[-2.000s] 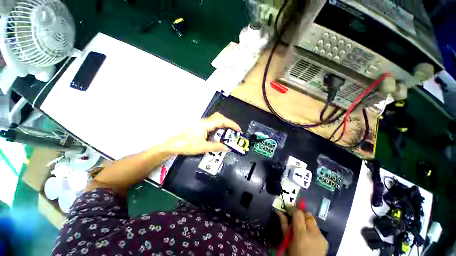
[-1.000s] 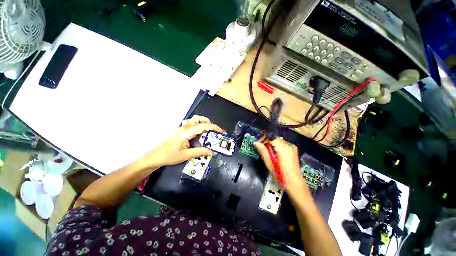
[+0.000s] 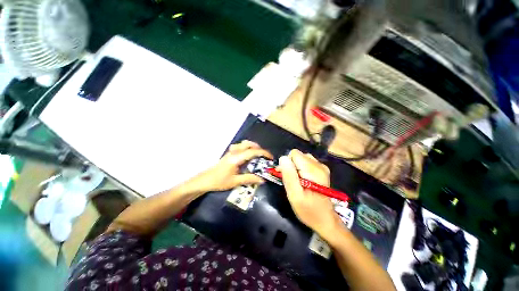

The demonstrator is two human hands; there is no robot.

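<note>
My left hand (image 3: pixel 236 167) holds a small adapter unit (image 3: pixel 260 166) with a pale printed face, above the black test board (image 3: pixel 256 219). My right hand (image 3: pixel 307 185) grips a red pen-like tool (image 3: pixel 318 188). The tool's tip end meets the adapter's face; exact contact is blurred. A socket strip (image 3: pixel 242 197) lies just below my left hand. A second socket strip (image 3: pixel 320 246) is partly hidden by my right forearm, with a white plug adapter (image 3: pixel 345 215) beside the arm.
Grey instruments (image 3: pixel 392 85) stand at the upper right on a wooden board, with a short red object (image 3: pixel 320 114) in front. A pile of black adapters (image 3: pixel 441 256) lies at the right. A dark phone (image 3: pixel 101 78) lies on the left white sheet. A fan (image 3: pixel 45 34) stands upper left.
My right hand has moved from the centre socket strip, past the rear of the board, leftward to the adapter. The red tool now points at the adapter. The camera view has shifted and blurred.
</note>
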